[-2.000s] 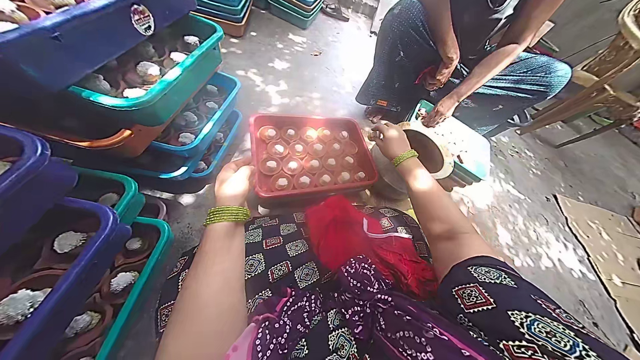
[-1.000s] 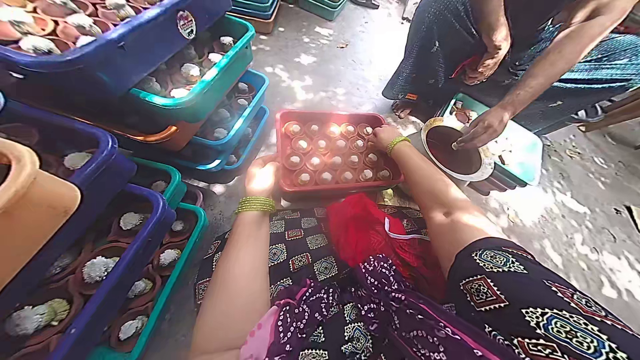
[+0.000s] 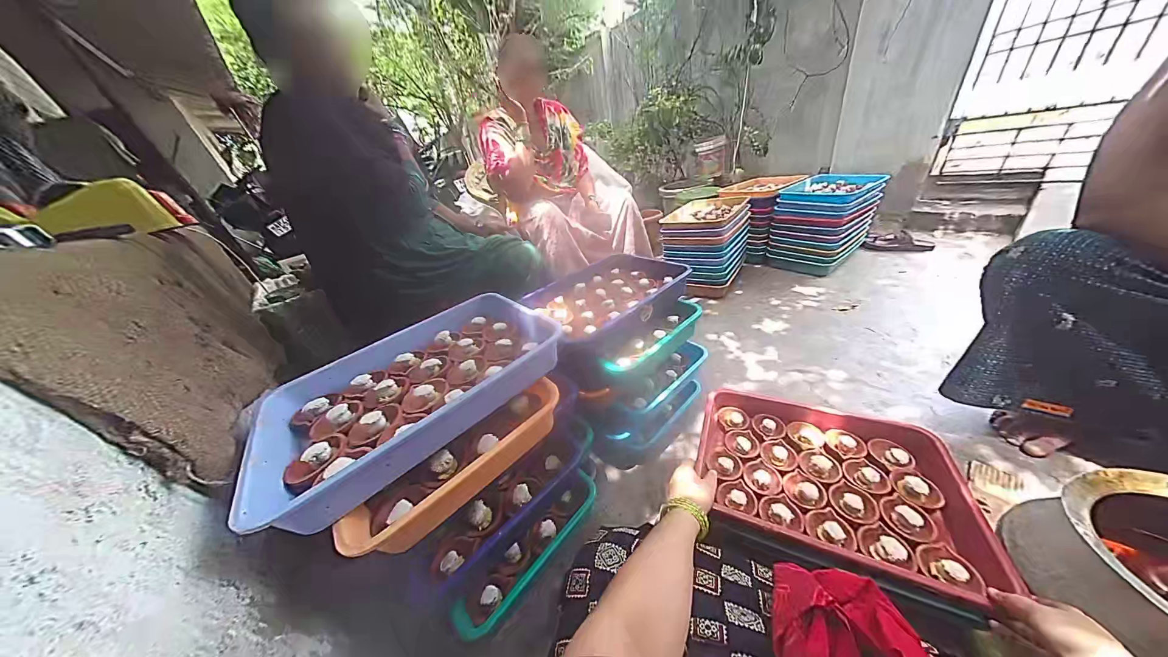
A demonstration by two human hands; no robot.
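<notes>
A red plastic tray (image 3: 949,447) holds rows of small clay cups (image 3: 808,493), each with a white lump in it. My left hand (image 3: 691,488), with green bangles at the wrist, grips the tray's near left corner. At the near right corner my right hand (image 3: 1049,625) has hold of the rim, partly cut off by the frame. The tray is above my lap, beside a red cloth (image 3: 844,611). To its right stands a metal pot (image 3: 1049,538) with dark reddish-brown contents.
Stacked trays of filled cups stand left, topped by a light blue tray (image 3: 411,438) and a purple tray (image 3: 671,283). More tray stacks (image 3: 826,224) stand by the wall. Two people sit behind the stacks; another person's knee and foot (image 3: 1031,433) are at right.
The view has swung up and to the left. My right hand, earlier at the cups near the tray's right end, now holds the tray's near right corner.
</notes>
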